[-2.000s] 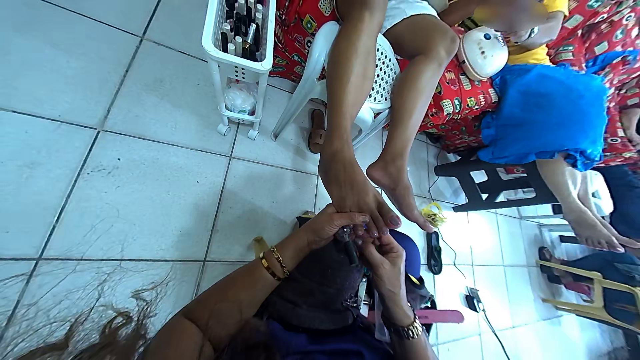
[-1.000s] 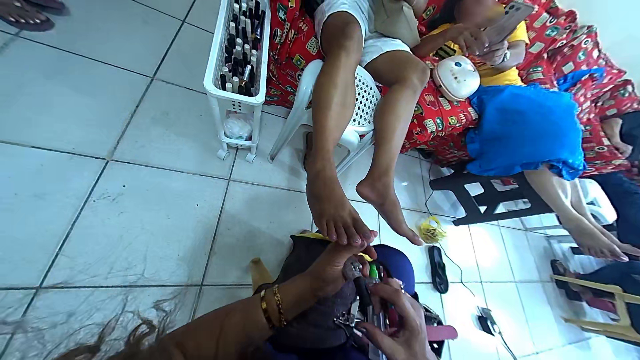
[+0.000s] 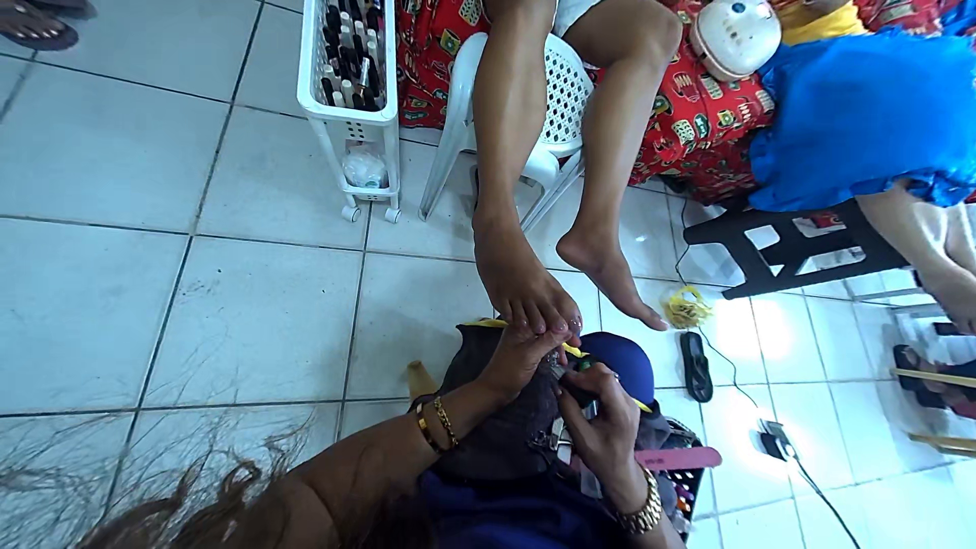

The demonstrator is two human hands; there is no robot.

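Observation:
My left hand, with bangles at its wrist, holds the toes of a seated person's foot. Close beside it, my right hand pinches a small dark item near the toes; what it is exactly I cannot tell. A bit of green shows by the fingertips. The person's other foot hangs to the right, untouched. Under my hands lies a dark cloth over my lap. A pink nail file sticks out beyond my right wrist, above a dark basket of small things.
A white rolling cart holds several nail polish bottles. The person sits on a white plastic chair. To the right are a black stool, a black slipper, a yellow bundle, and a cord with a black adapter on the tiles.
My right hand has moved up from the lap to the toes. One second ago it was lower, among metal tools. My left hand remains at the foot.

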